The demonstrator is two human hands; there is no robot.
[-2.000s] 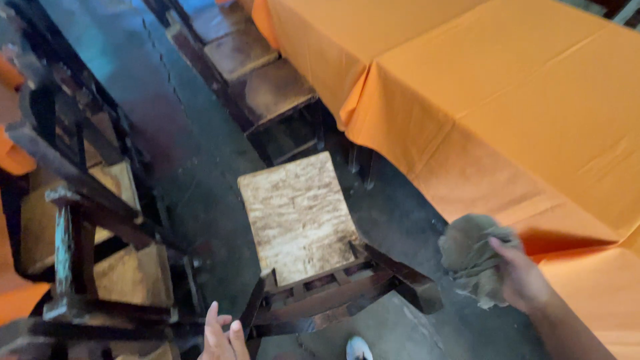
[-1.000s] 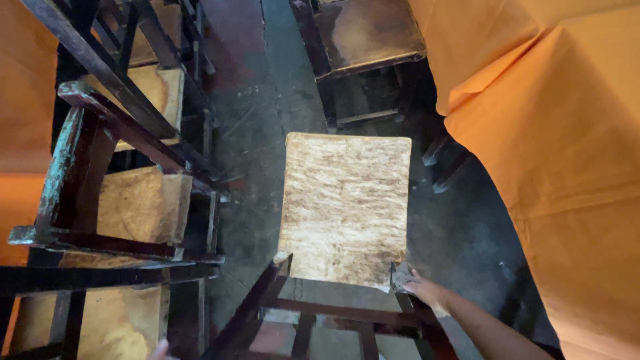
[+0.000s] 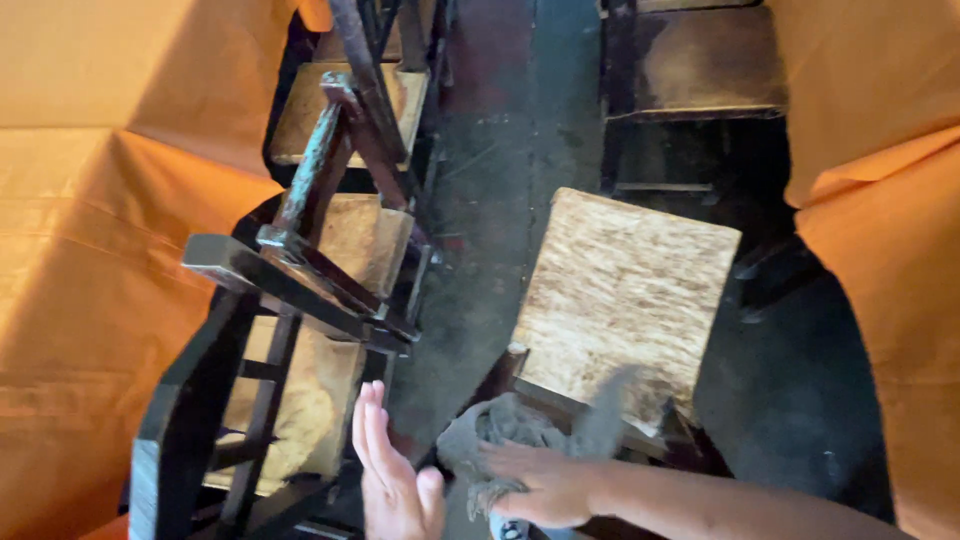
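Note:
A wooden chair with a worn, mottled seat (image 3: 630, 300) stands right of centre, its dark backrest nearest me and partly hidden. My right hand (image 3: 544, 480) presses a grey cloth rag (image 3: 499, 427) over the backrest, and a blurred end of the rag hangs toward the rear of the seat. To the left of the rag, my left hand (image 3: 394, 465) is raised with nothing in it, fingers extended and thumb apart.
At left, several dark wooden chairs stand in a row, one with flaking turquoise paint on its frame (image 3: 307, 169). Another chair seat (image 3: 709, 64) is at upper right. Orange tablecloths (image 3: 885, 315) hang along both sides. Dark floor (image 3: 480, 247) runs between the rows.
My right hand and the rag have moved from the rear right corner of the seat onto the backrest. My left hand has come up further into view. The view has shifted toward the left row.

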